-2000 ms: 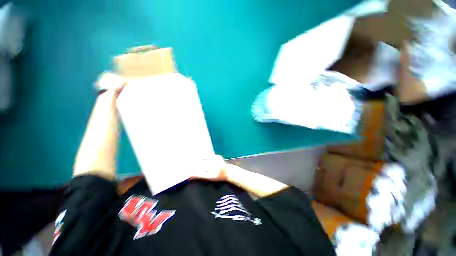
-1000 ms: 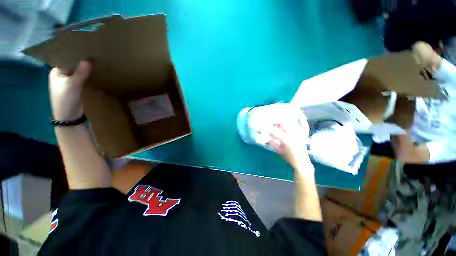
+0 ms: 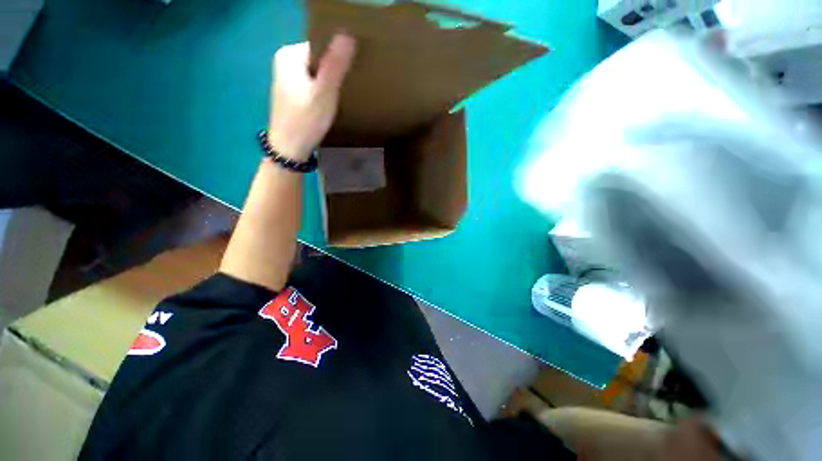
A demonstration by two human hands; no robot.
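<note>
An open retail box (image 3: 440,176) with a brown inside stands on the green table in front of me. A small pale leaflet (image 3: 353,169) lies inside it. My left hand (image 3: 305,101) grips the raised brown top flap, thumb on its inner face. A large white and grey wrapped bundle (image 3: 649,135), strongly blurred, is raised close to the camera at the right. My right hand (image 3: 692,441) is blurred at the lower edge of this bundle and holds it; its fingers are mostly hidden. Another wrapped appliance (image 3: 606,313) lies near the table's right corner.
The table edge (image 3: 410,293) runs diagonally before my body. White printed boxes (image 3: 642,13) stand at the top right. Part of another white box (image 3: 570,243) shows behind the raised bundle. Brown cartons (image 3: 135,288) are at the lower left, another at the lower right.
My right hand has moved from the bundle on the table to the lower right, and a bundle is now raised near the camera. The open box appears farther right, my left hand still on its flap.
</note>
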